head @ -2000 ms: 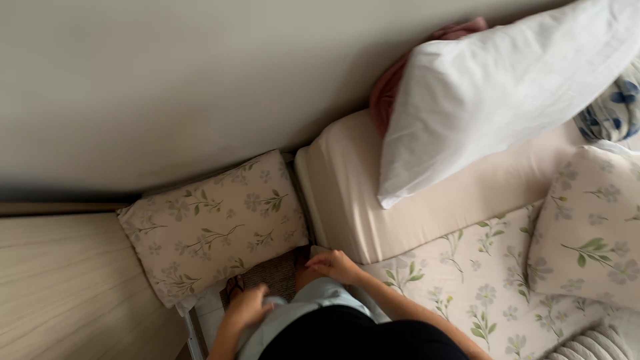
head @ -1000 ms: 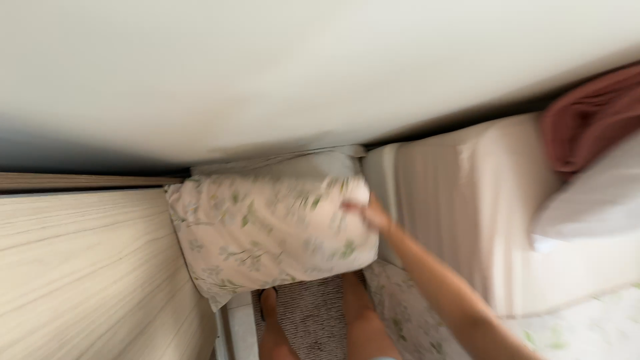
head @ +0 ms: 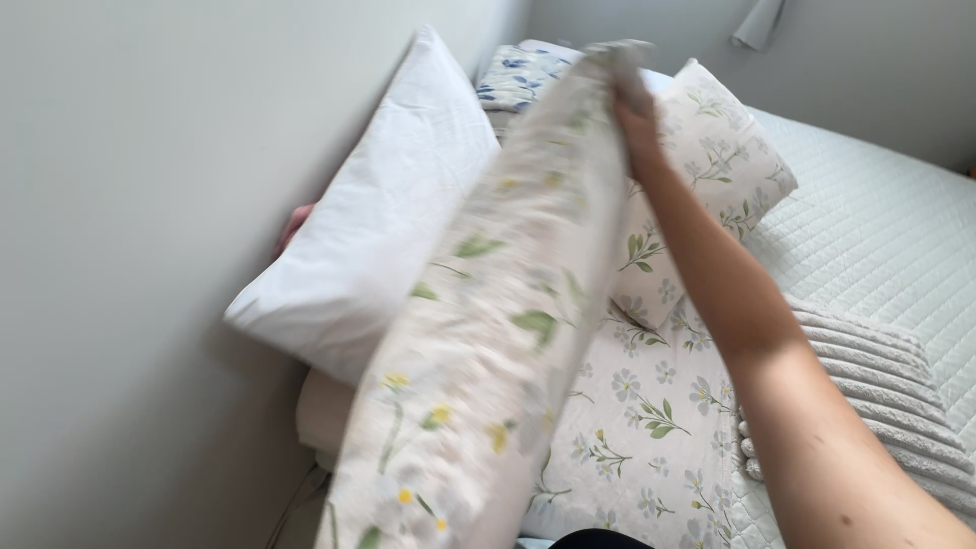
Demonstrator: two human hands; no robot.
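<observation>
My right hand (head: 637, 114) grips the upper end of a floral pillow (head: 488, 320), which hangs lengthwise across the middle of the view, blurred by motion. Beyond it on the left, a plain white pillow (head: 396, 168) leans by the wall. Past my wrist lies a second floral pillow (head: 709, 152) on the bed. Below that one a flat floral cloth (head: 648, 412) is spread. My left hand is out of view.
A ribbed grey cushion (head: 869, 381) lies on the quilted pale bedcover (head: 854, 206) at the right. Blue-patterned folded fabric (head: 518, 76) sits at the far end. Reddish cloth (head: 293, 229) shows behind the white pillow, along the wall (head: 152, 191).
The floral pillow that stood at the bed's end beside the wooden panel is now lifted over the bed in my right hand. The view has swung toward the bed.
</observation>
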